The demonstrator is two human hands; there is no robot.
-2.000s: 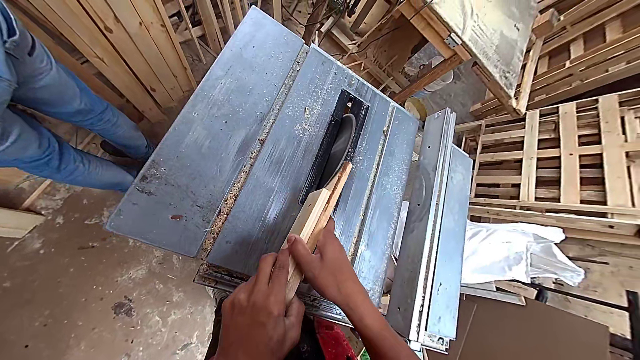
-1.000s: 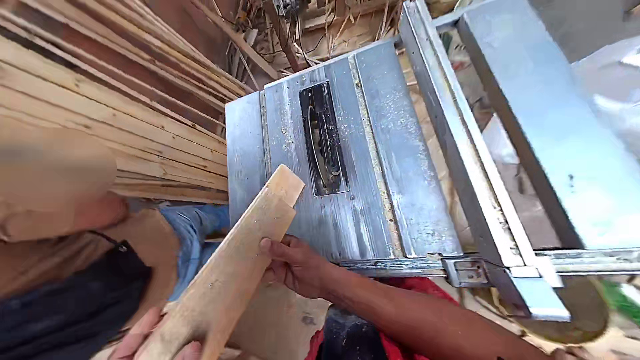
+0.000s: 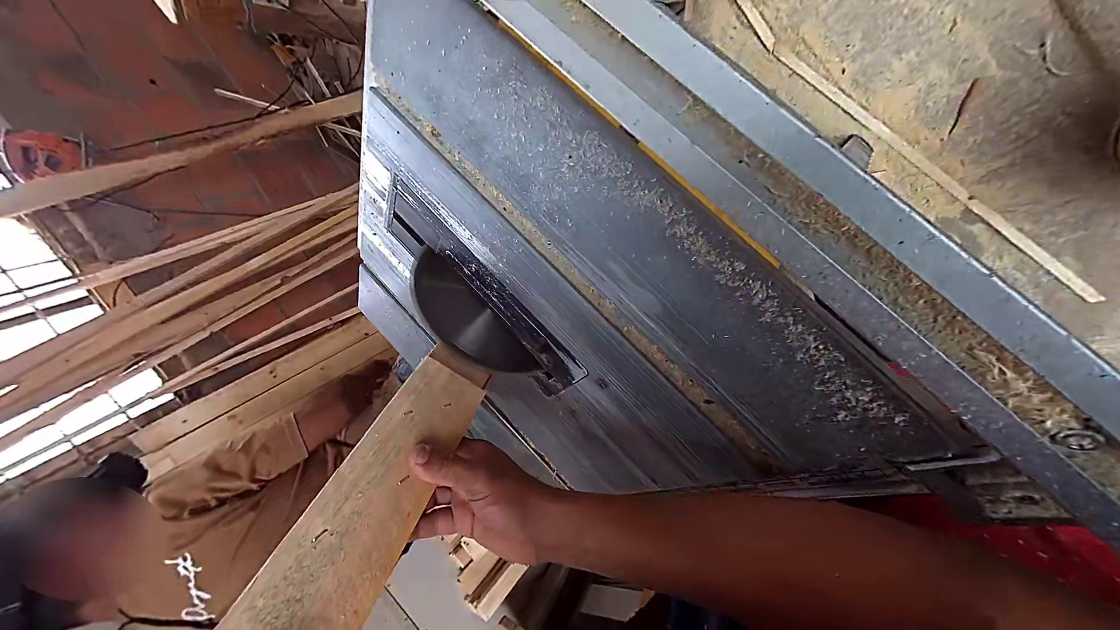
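Note:
My right hand grips the edge of a wooden board, thumb on top and fingers beneath. Small nails or splinters stick out of the board's face. Its far end overlaps the lower edge of the circular saw blade in view; whether they touch I cannot tell. The blade rises from the dark slot of a grey metal table saw and looks blurred. Sawdust lies along the tabletop. My left hand is out of view.
A person in a brown shirt is close by at the lower left. Long timber strips lean beyond the saw. A metal rip fence crosses the right side. Wood offcuts lie below the table.
Two seconds ago both hands held wood at the blade; one second ago the board was away from it. Now its end is at the blade, and my left hand has left the view. The view has turned strongly.

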